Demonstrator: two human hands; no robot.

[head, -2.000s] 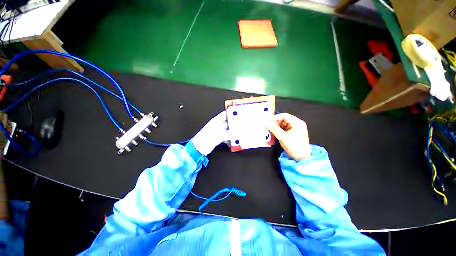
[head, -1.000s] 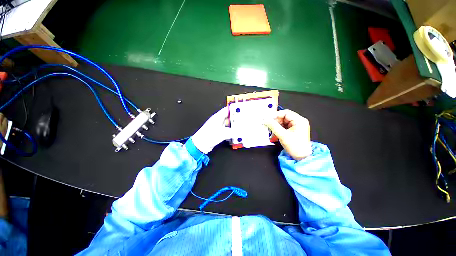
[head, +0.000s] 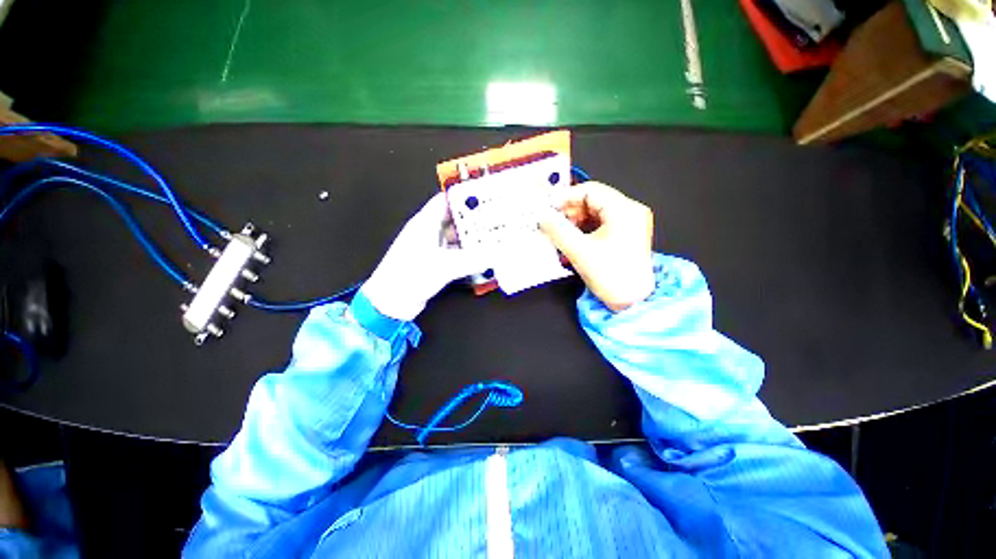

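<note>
A square electronic unit (head: 508,202) with a white face and dark corner holes lies on an orange-red pad (head: 552,143), tilted, above the black mat. My left hand (head: 421,260), in a white glove with a blue wristband, holds the unit and pad from the left side. My right hand (head: 609,242), looking bare, has thumb and fingers pinched at the unit's right side. A thin white card or label sheet (head: 535,269) sticks out past the unit's lower edge under the right thumb. The fingers beneath the pad are hidden.
A silver manifold (head: 225,282) with blue tubes (head: 131,198) lies left on the black mat (head: 699,371). A coiled blue cord (head: 470,404) is near my body. A wooden stand (head: 879,82) and yellow-blue cables (head: 970,251) are right. Part of a person (head: 38,508) shows lower left.
The view has shifted, and the loose orange pad on the green surface has left the picture. The held unit is turned and tilted, and the white card now shows more below it.
</note>
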